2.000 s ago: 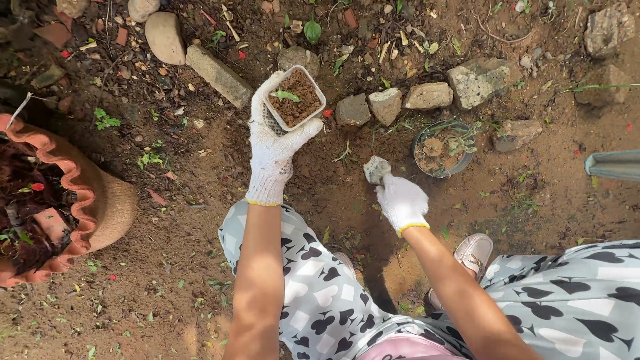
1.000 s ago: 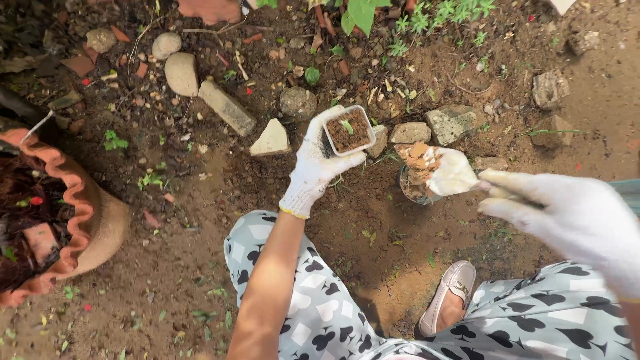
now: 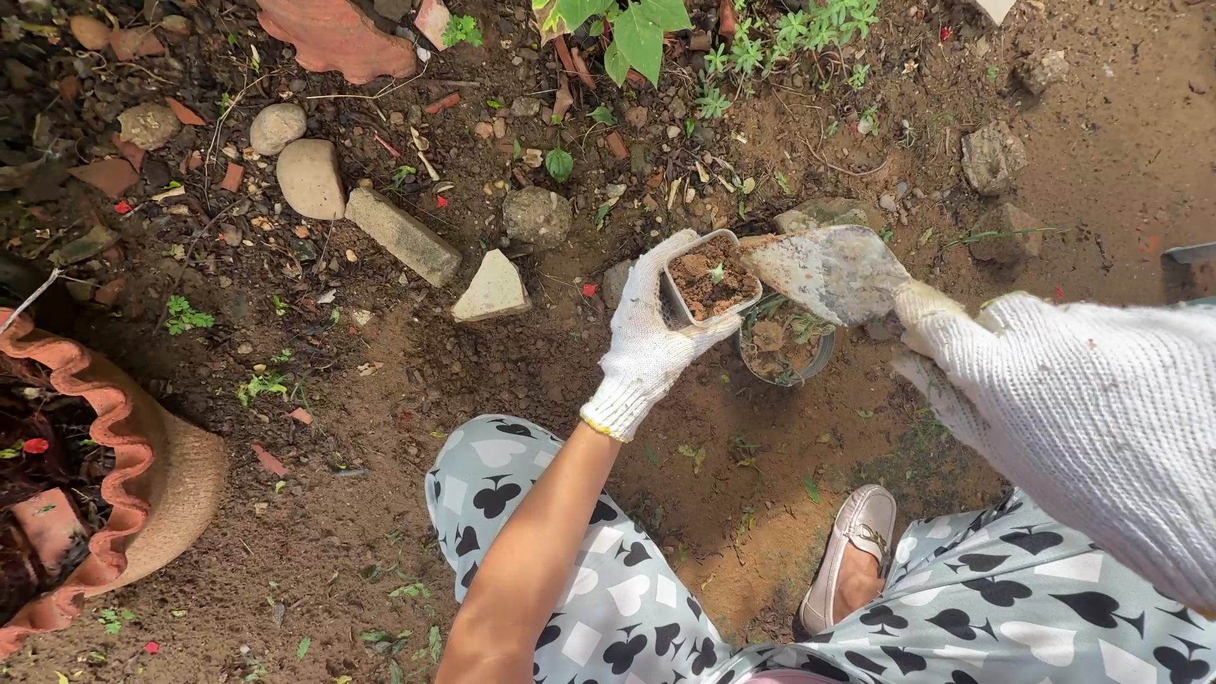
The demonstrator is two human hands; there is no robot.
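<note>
My left hand (image 3: 651,337), in a white knit glove, holds a small square plastic container (image 3: 679,302) around its left and lower sides. Brown soil (image 3: 703,285) and a small green seedling (image 3: 717,274) are inside it. A dirt-smeared trowel (image 3: 831,271) is in my gloved right hand (image 3: 1064,399), its blade tip at the container's upper right rim; the grip is hidden by the fingers. Below the blade, a round pot (image 3: 793,356) with soil and dry plant bits stands on the ground, partly covered by the blade.
Stones such as a grey block (image 3: 404,236) and a pale angular piece (image 3: 491,288) line the bed. A terracotta pot with a wavy rim (image 3: 133,465) stands at left. Leafy plants (image 3: 641,38) grow at the top. My shoe (image 3: 850,551) is below the round pot.
The trowel, piled with soil over the round pot one second ago, has moved left to the container's rim and its blade now looks nearly bare. My left hand still holds the container.
</note>
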